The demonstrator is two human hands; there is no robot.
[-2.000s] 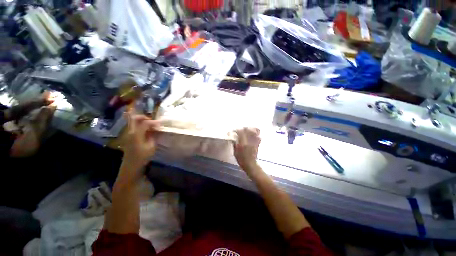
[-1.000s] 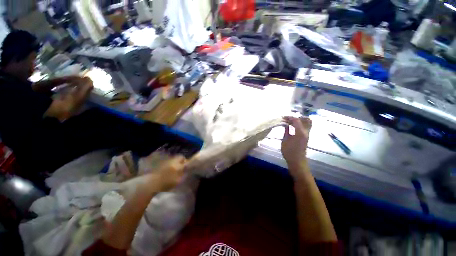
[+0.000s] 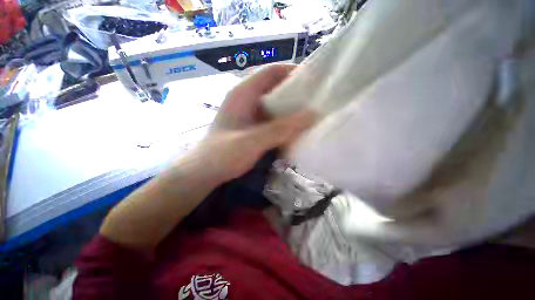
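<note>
A large cream garment (image 3: 399, 123) is raised close to the camera and fills the right side, blurred. My left hand (image 3: 252, 126) reaches across from the lower left and grips the garment's near edge between thumb and fingers. My right hand is not visible; only the red right sleeve shows at the lower right, below the cloth. The white sewing machine (image 3: 182, 69) with a blue stripe and lit panel stands behind my left hand. No cloth shows under its needle area.
The white machine table (image 3: 70, 158) has a blue front edge. A dark flat phone-like thing (image 3: 76, 94) lies at its back left. Plastic bags (image 3: 117, 26) and other items crowd behind. More pale cloth (image 3: 328, 234) lies low at centre right, beside my body.
The view has swung right. The garment has moved off the table and up to the right. My left hand now holds it in front of the machine; my right hand has gone out of sight.
</note>
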